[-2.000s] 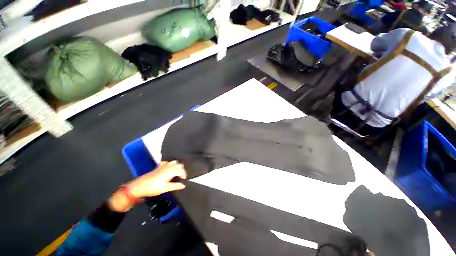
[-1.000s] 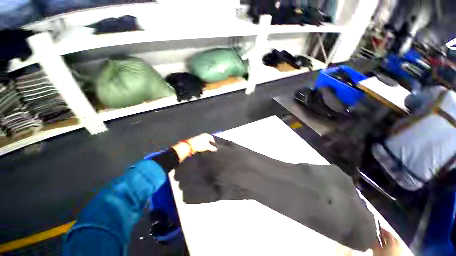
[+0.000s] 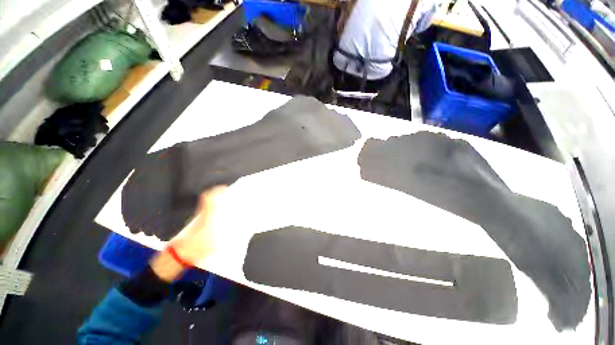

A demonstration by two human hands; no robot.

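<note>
My left hand point(image 3: 199, 232), with a red band at the wrist, is over the white table's near left part, at the lower edge of the left pile of dark panels point(image 3: 246, 151). It is blurred, and I cannot tell if its fingers hold cloth. The near pile of panels point(image 3: 398, 261), a long dark band with a narrow white slit, lies along the near edge. The right pile of panels point(image 3: 465, 178) lies bent towards the right end. My right hand is not in view.
A blue crate point(image 3: 125, 256) shows under the table's left end. Another blue crate point(image 3: 465, 108) with dark cloth stands beyond the far edge. A seated person in light blue point(image 3: 371, 40) is ahead. Shelves with green sacks point(image 3: 94, 67) are at the left.
The view has turned right. The left pile lies flat, and my left hand has moved from its far left corner to its near side. My right hand, partly seen before, has gone out of view.
</note>
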